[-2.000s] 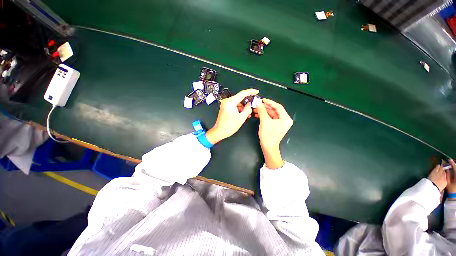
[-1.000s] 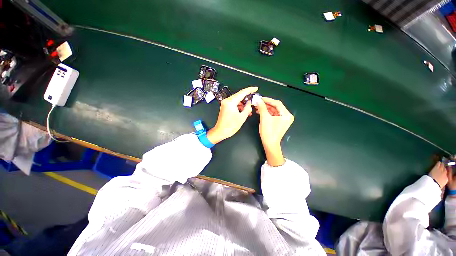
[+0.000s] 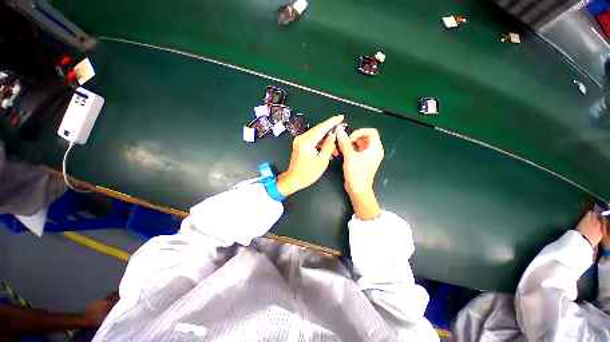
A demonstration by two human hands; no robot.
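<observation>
My left hand [image 3: 310, 157] and my right hand [image 3: 361, 159] meet above the bench, fingertips together on a small dark electronic unit [image 3: 342, 127]. Both hands are bare and hold it between them; the fingers hide most of it. A pile of black square units [image 3: 278, 115], some with white tabs [image 3: 249, 134], lies on the dark green bench just left of my left hand. A bright blue wrist strap [image 3: 270, 182] is on my left wrist.
Several units and small parts lie spaced on the green conveyor belt [image 3: 221, 27] beyond the pale line. A white box [image 3: 81, 116] with a white cord is at the left. A neighbour's hands [image 3: 591, 229] are at the right edge. Another person's forearm [image 3: 53, 318] shows at lower left.
The units on the belt have moved right, and another has come into view at the top. My right hand's fingers have drawn in slightly left. A forearm has appeared at lower left.
</observation>
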